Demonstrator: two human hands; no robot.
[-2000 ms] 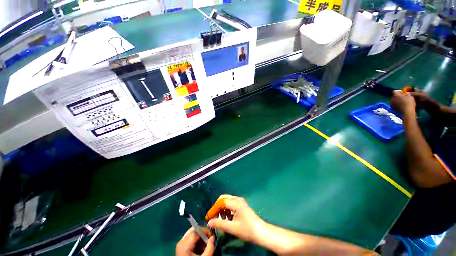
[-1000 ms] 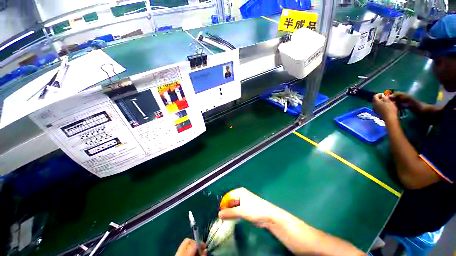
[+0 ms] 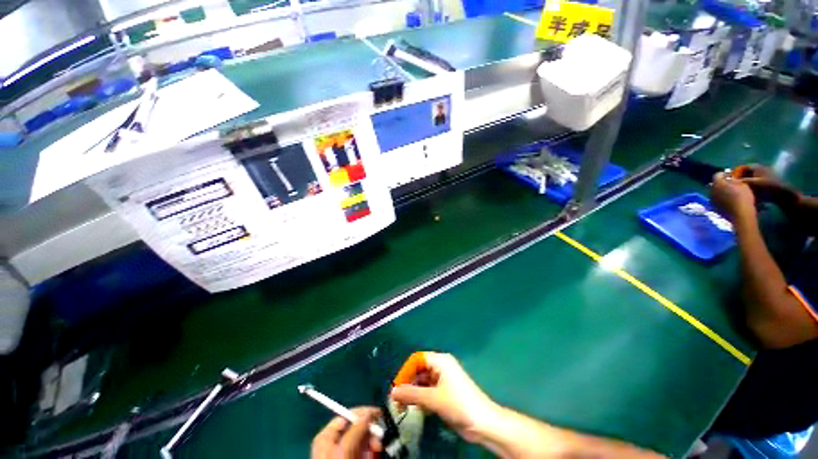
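My left hand (image 3: 348,436), at the bottom edge and partly cut off, grips a slim white bar (image 3: 328,402) that points up and to the left. My right hand (image 3: 446,391) is closed on an orange hand tool (image 3: 411,368) just right of the bar. The tool's working end is hidden. Thin black strands (image 3: 391,418) show between my hands, over a pale blurred patch. Another white bar (image 3: 199,414) lies by the rail at the lower left.
A dark metal-edged rail (image 3: 430,295) crosses the green bench diagonally. Instruction sheets (image 3: 260,224) hang behind it. Blue trays of white pieces stand behind the rail (image 3: 574,186) and at the right (image 3: 679,235). A neighbouring worker's arms are beyond the yellow line (image 3: 668,307).
The bar in my left hand has tilted from nearly upright to leaning left. My right hand still holds the orange tool. The camera view has shifted slightly.
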